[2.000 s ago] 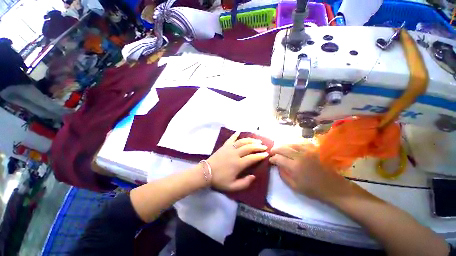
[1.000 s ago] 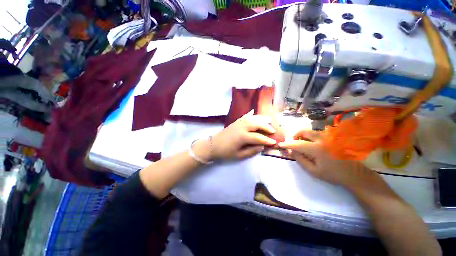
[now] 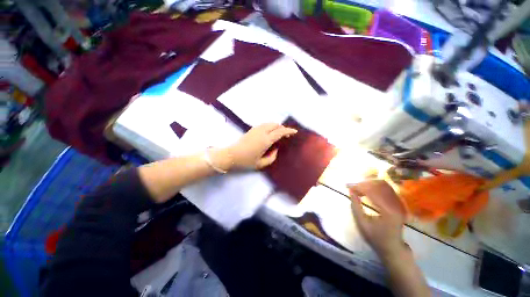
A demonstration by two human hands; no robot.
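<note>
A small maroon piece (image 3: 302, 168) lies on the white table left of the sewing machine head (image 3: 447, 116). My left hand (image 3: 258, 148) rests on its left edge, palm down, fingers apart. My right hand (image 3: 378, 212) is off the cloth, to its right, below the needle area, fingers curled and apart; nothing shows in it. A white panel (image 3: 264, 90) with maroon edges lies behind my left hand. A white piece (image 3: 232, 200) hangs over the table's front edge. The picture is blurred, and the needle cannot be made out.
An orange cloth tuft (image 3: 444, 194) lies beside the needle area. A phone (image 3: 500, 272) is at the table's right. A maroon garment pile (image 3: 122, 75) lies at the left, above a blue basket (image 3: 40, 203). A small maroon scrap (image 3: 178, 129) lies on the table.
The view has turned and tilted. My hands, together near the needle before, are now apart. The maroon piece lies flatter and more exposed, left of the needle area.
</note>
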